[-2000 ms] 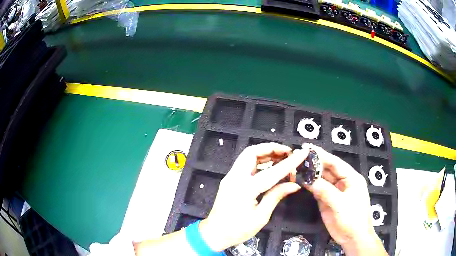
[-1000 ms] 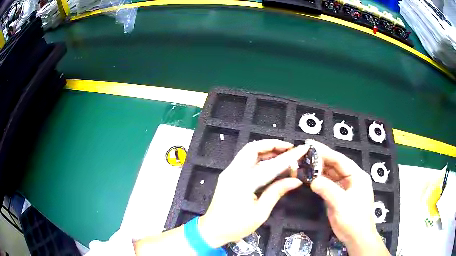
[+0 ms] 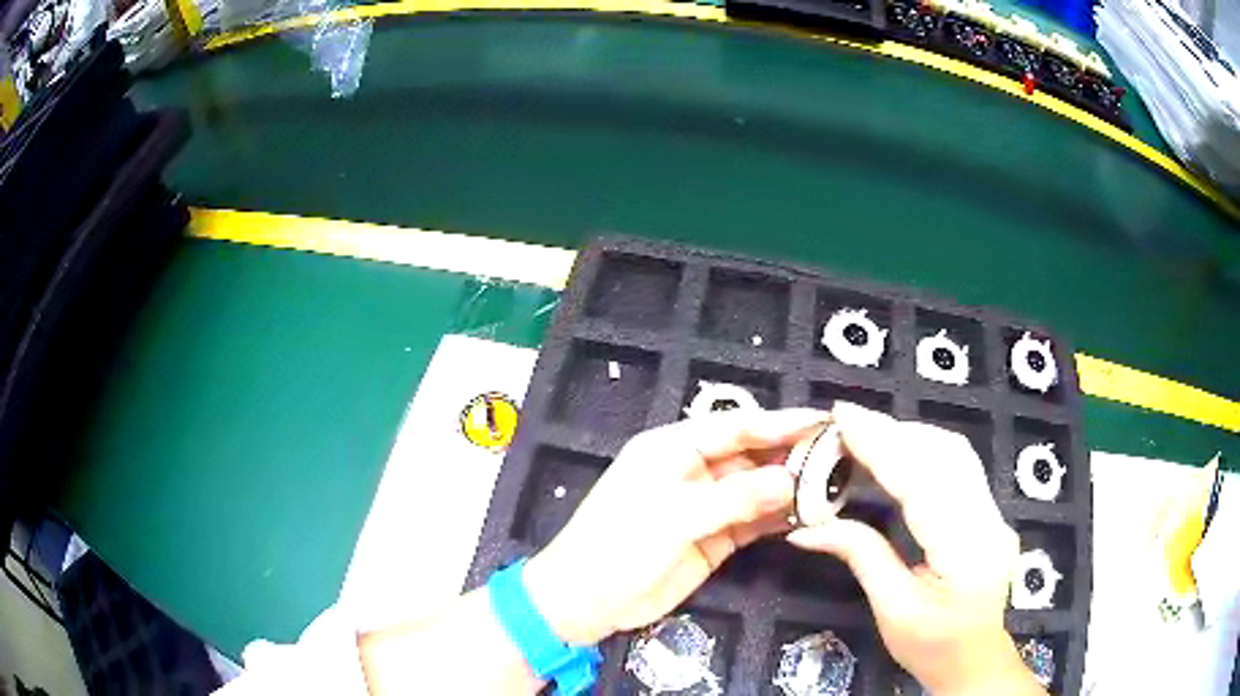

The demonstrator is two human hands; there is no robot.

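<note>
A round module is held on edge above the black foam tray, its white ring side with a black centre partly showing. My left hand, with a blue wrist strap, grips its left side. My right hand grips its right side. White-ring modules sit in several pockets at the top and right of the tray. Another white ring shows just above my left hand. Silvery modules lie in the bottom pockets. My hands hide the middle of the tray.
A yellow-and-black round piece lies on a white sheet left of the tray. A yellow item is at the right. Black foam sheets are stacked at the left. A tray of parts and bagged items are at the back right.
The held module has turned from its dark, detailed side to its white ring side. My left hand has lowered slightly, uncovering a white ring in the second row.
</note>
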